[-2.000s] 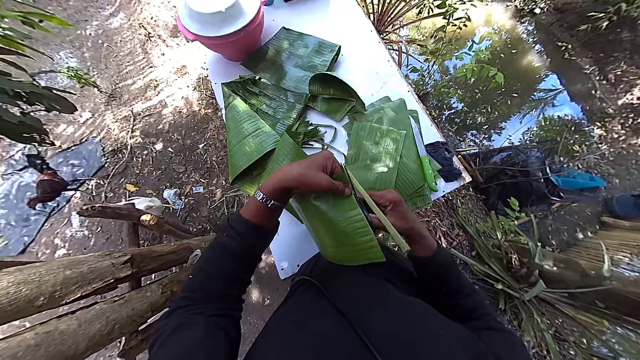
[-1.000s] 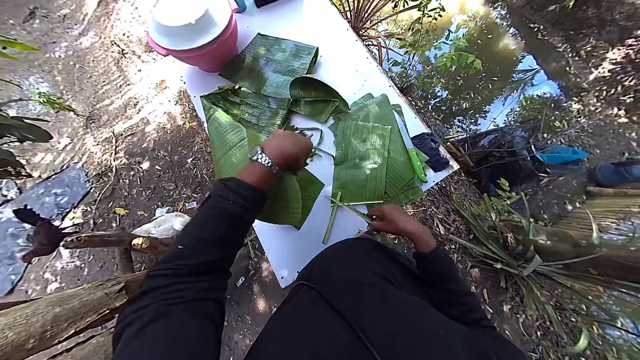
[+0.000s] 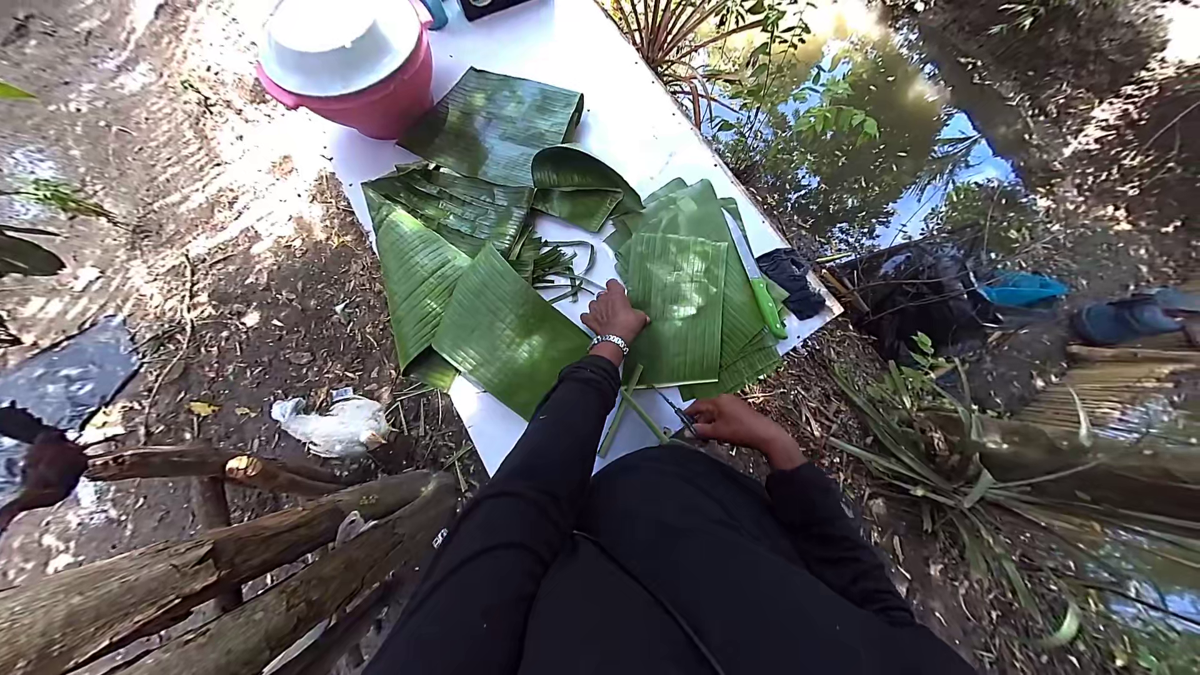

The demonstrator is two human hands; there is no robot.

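My left hand (image 3: 616,314), with a metal watch band at its wrist, reaches over the white table (image 3: 562,47) beside a stack of cut green leaf rectangles (image 3: 677,300); whether it pinches anything cannot be told. Left of it lies a broad leaf piece (image 3: 511,328), and just beyond are thin leaf strips (image 3: 555,265). At the near edge my right hand (image 3: 736,422) is closed around scissors (image 3: 682,415), their blades pointing up and left. Two green leaf ribs (image 3: 621,411) lie crossed between my hands. A green-handled knife (image 3: 767,305) rests on the stack's right side.
A pink basin (image 3: 394,94) with a white bowl (image 3: 339,42) on top stands at the far left. Dark cloth (image 3: 792,281) lies at the right edge. Wooden poles (image 3: 216,562) run along the lower left, and a bird (image 3: 42,464) is beyond them. Water borders the right side.
The leaf piece held in both hands at first now lies on the left pile. My left hand has moved from that pile rightward to the leaf stack. The crossed ribs now lie on the table.
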